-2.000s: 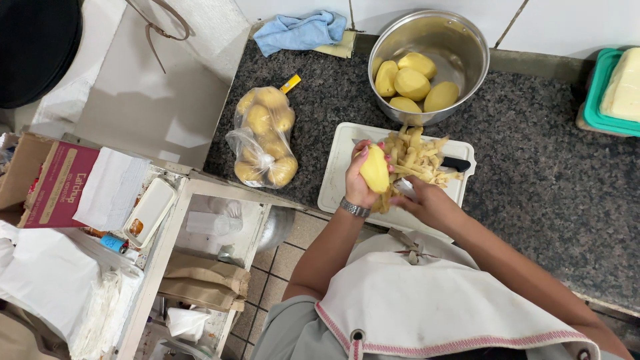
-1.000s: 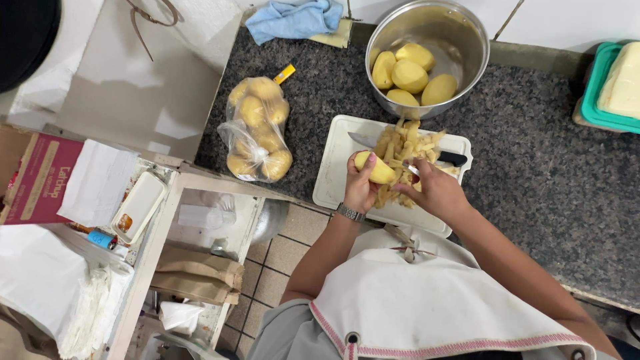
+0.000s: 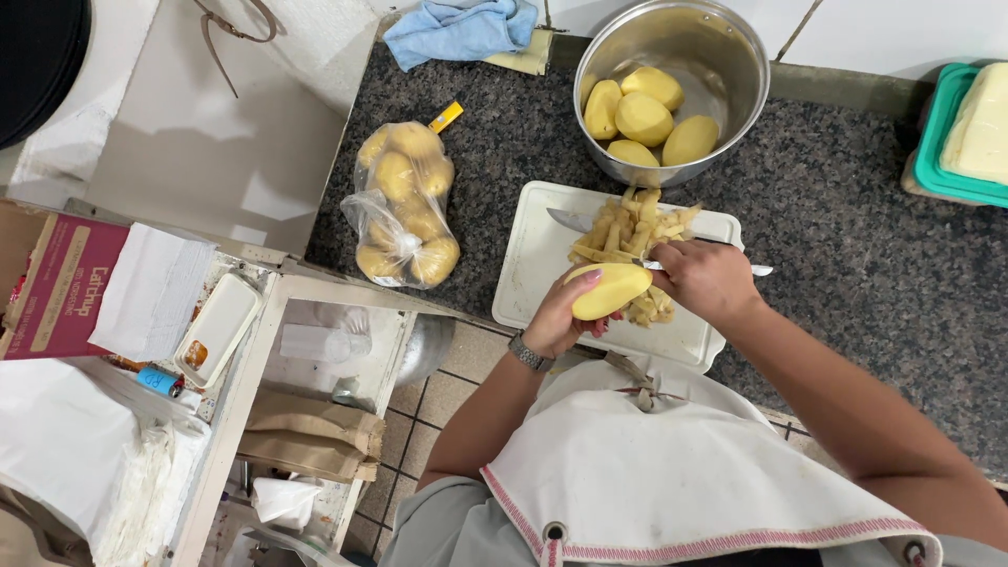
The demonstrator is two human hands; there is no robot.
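Note:
A peeled yellow potato is in my left hand, above the near part of a white cutting board. My right hand grips a peeler, whose metal end touches the potato's upper side; its pale handle end sticks out past the hand. Behind both hands lies a heap of potato peelings. A knife rests under the heap, its blade tip showing at the left and part of its black handle at the right. Several peeled potatoes sit in a steel pot beyond the board.
A knotted plastic bag of potatoes lies left of the board on the granite counter. A blue cloth is at the wall. A teal-rimmed container stands far right. Shelves with a carton and paper bags are at left.
The potato in my left hand now points to the right, and my right hand has shifted a little to the right beside it. The pot, bag and board stay put.

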